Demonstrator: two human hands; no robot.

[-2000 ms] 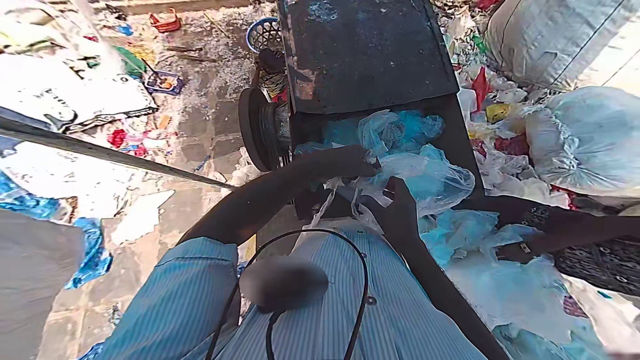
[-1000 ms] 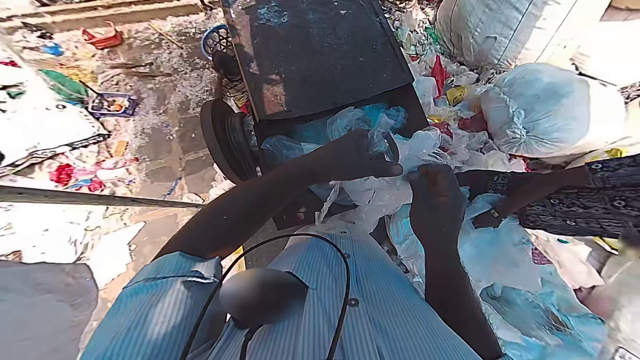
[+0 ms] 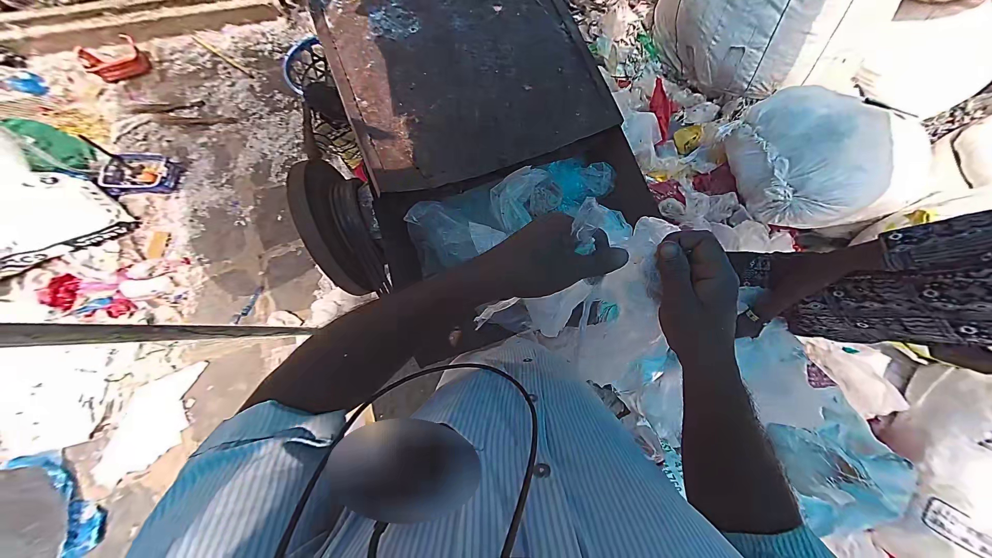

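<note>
Clear and light-blue plastic film point(image 3: 535, 198) lies in the open mouth of a dark metal machine point(image 3: 496, 93). The left arm enters from the lower left, and my left hand point(image 3: 562, 256) is over this film with the thumb pointing right; a piece of whitish film point(image 3: 608, 225) runs at its fingers. Just to the right, my right hand point(image 3: 697, 283) is closed on the edge of a translucent plastic sheet point(image 3: 643, 248) that stretches between both hands. How firmly the left fingers grip the film cannot be made out.
Beside my right hand, another person's hands point(image 3: 759, 306) reach into blue-white film point(image 3: 798, 380). A wheel-like pulley point(image 3: 333, 225) stands at the machine's left. A stuffed white sack point(image 3: 829, 155) lies at right. A long pole point(image 3: 155, 334) crosses the left side.
My right hand has risen and turned, closing into a fist on the film, where two seconds ago its fingers were spread lower down. The view has shifted somewhat.
</note>
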